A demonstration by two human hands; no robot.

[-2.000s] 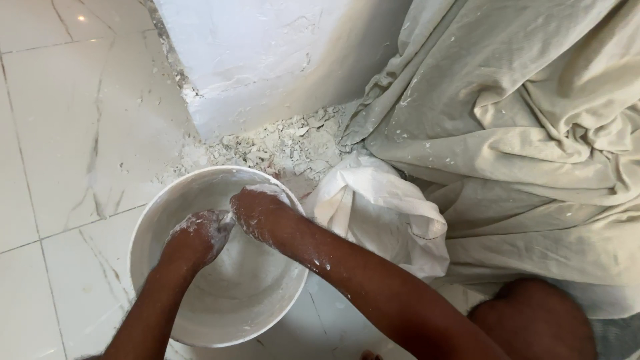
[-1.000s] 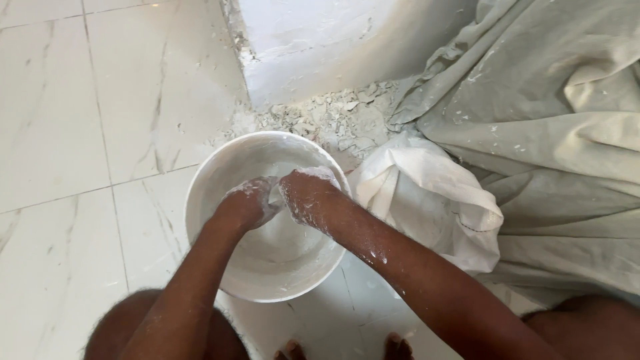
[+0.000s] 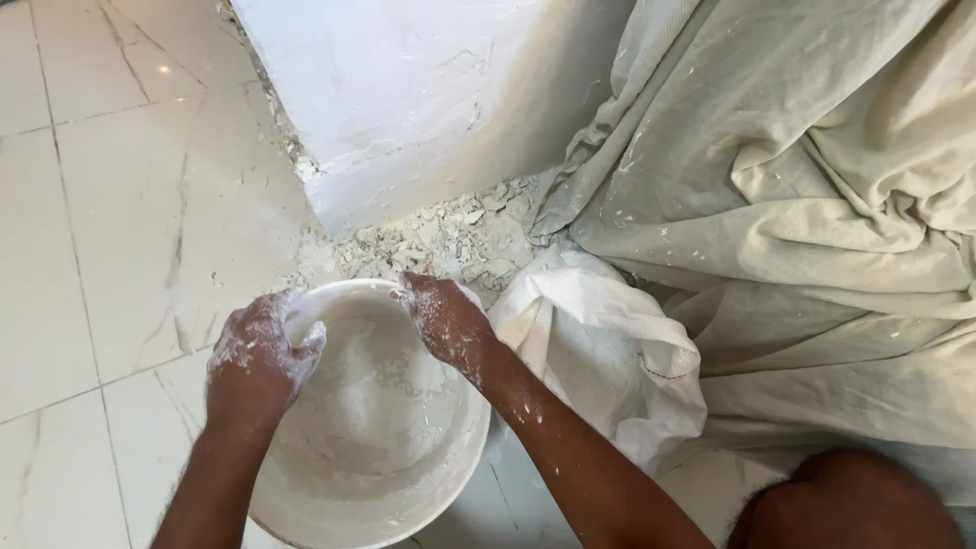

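Observation:
A white plastic bucket stands on the tiled floor, with pale wet plaster-like mix inside. My left hand, smeared with white paste, grips the bucket's rim at the upper left, thumb inside and fingers outside. My right hand, also smeared, is closed on the rim at the upper right; its fingertips are partly hidden. Just right of the bucket, an open white woven sack with a rolled-down edge holds pale powder.
Broken plaster flakes lie at the foot of a white wall corner, beyond the bucket. A beige drop cloth hangs in folds and spreads at the right. Marble-look floor tiles extend at the left. My knee is at the lower right.
Both hands were together inside the bucket in the earlier frames. They have moved apart and up to the rim, which each now holds.

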